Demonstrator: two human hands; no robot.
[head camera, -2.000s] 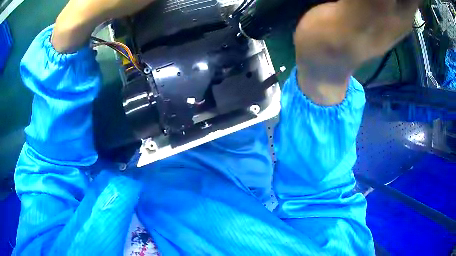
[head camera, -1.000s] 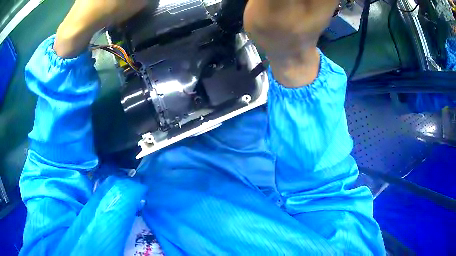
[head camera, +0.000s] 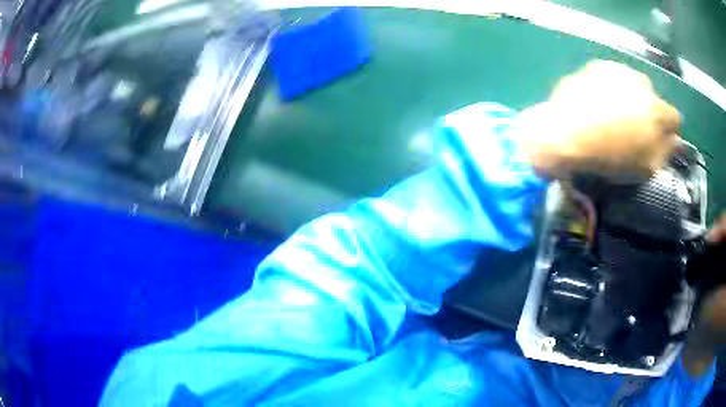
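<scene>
The projector unit (head camera: 641, 266) is at the right of the view, its black inside showing within a white rim. Coloured wire leads (head camera: 587, 216) show at its upper left and a ribbed black part (head camera: 662, 195) near its top. My left hand (head camera: 609, 123), blurred and overbright, is over the unit's upper end with fingers bent; what they hold is hidden. My right hand (head camera: 704, 330) is cut off by the right edge, its fingers around a blurred black cylinder (head camera: 707, 264), apparently the electric screwdriver, at the unit's right side. Its tip cannot be made out.
A blue block-like item (head camera: 320, 54) lies on the green mat (head camera: 382, 103) towards the back. A pale rail (head camera: 227, 119) runs down the mat's left side, with blurred equipment beyond it. A blue surface (head camera: 119, 278) is at the lower left. A black flat thing (head camera: 493, 288) is left of the unit.
The view has swung left, so the unit now appears at the right and more upright. My right hand is now mostly out of the picture. The blue item has come into view.
</scene>
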